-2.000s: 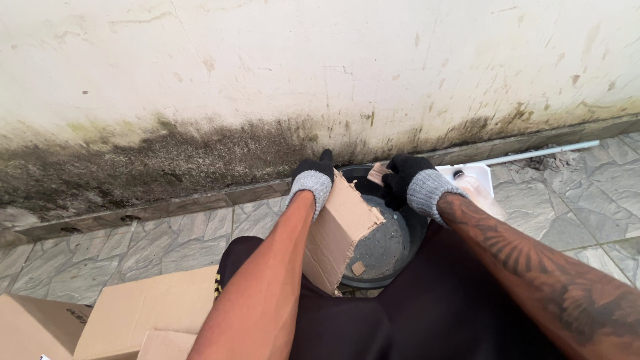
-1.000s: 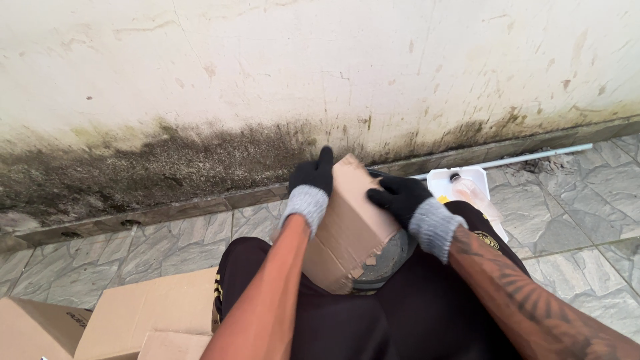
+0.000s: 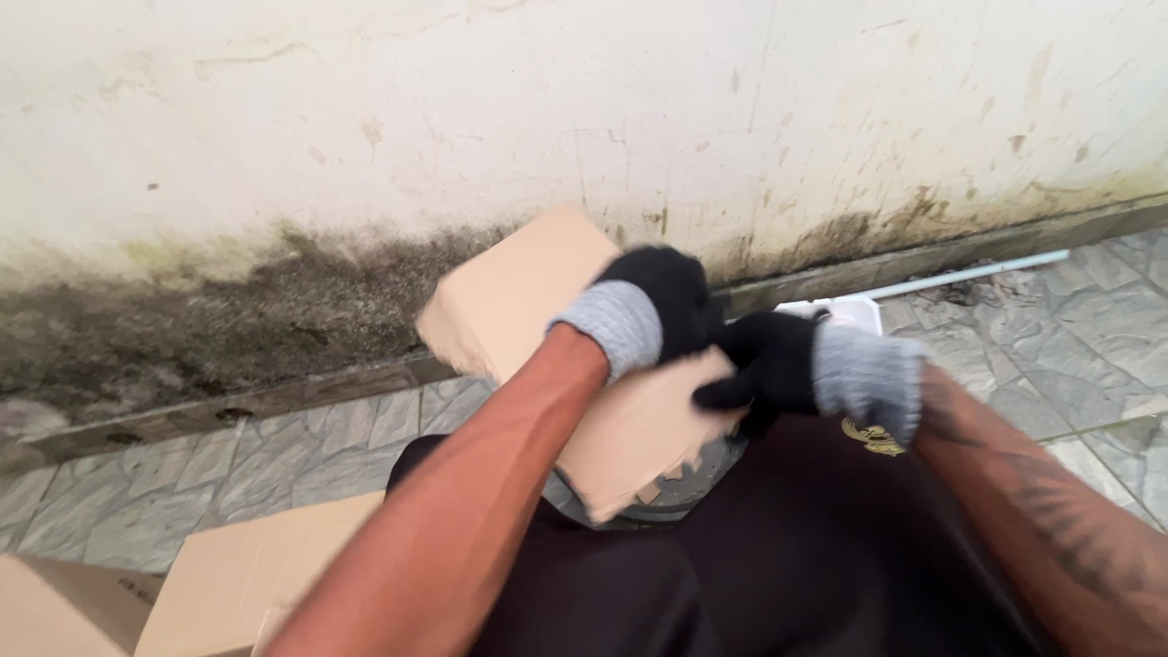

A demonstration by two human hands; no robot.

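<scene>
Both my hands wear black knit gloves with grey cuffs. My left hand [image 3: 662,297] grips a folded piece of brown cardboard [image 3: 529,283], which is tilted and blurred by motion. At its lower right edge, which is torn and ragged, my right hand [image 3: 766,370] holds the cardboard too, thumb on top. Below lies a round dark basin [image 3: 675,502] between my knees, mostly hidden by the cardboard and my legs. Small torn cardboard scraps [image 3: 650,493] show in it.
Cardboard boxes [image 3: 255,570] lie at the lower left. A white tray [image 3: 871,310] and a pale pipe [image 3: 976,272] are on the stone-tiled floor at the right. A wall [image 3: 456,119] with dark mould runs across in front.
The cardboard has turned and now reaches further left above the basin. My left hand has moved right, close to my right hand; a second ago they were on opposite sides of the cardboard.
</scene>
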